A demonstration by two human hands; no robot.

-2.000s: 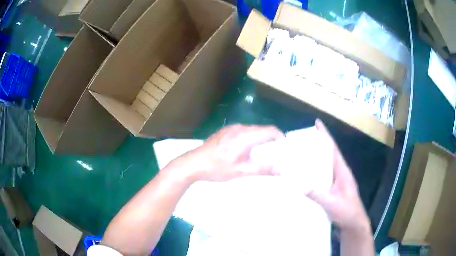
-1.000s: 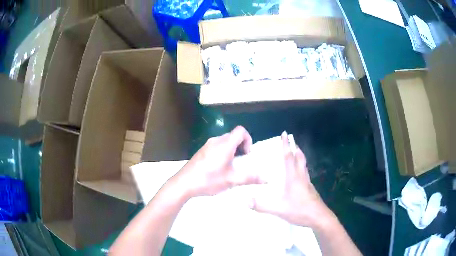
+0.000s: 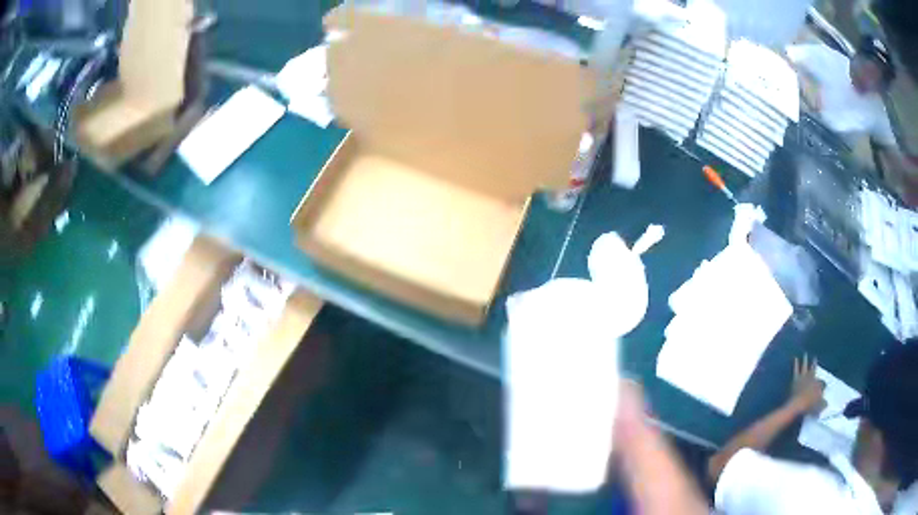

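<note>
My right hand [image 3: 631, 417] is blurred at the lower right. It grips the right edge of a white rectangular piece [image 3: 559, 402], overexposed, so I cannot tell whether it is wrapped. The piece's upper end overlaps a crumpled white cloth [image 3: 619, 274] on the green bench. My left hand is not in view. An open brown mailer box [image 3: 413, 229] lies on the bench, its lid raised at the back. Its inside shows bare cardboard.
An open carton [image 3: 247, 407] of white packets stands below the bench edge, near a blue stool [image 3: 68, 412]. White papers [image 3: 727, 327], an orange-handled tool [image 3: 717, 181] and stacked white pieces [image 3: 672, 80] lie right. People [image 3: 805, 483] are at the right.
The view has swung right to the bench and mailer box. My left hand has left the picture. My right hand now holds the white piece near the cloth; the large cartons are out of view.
</note>
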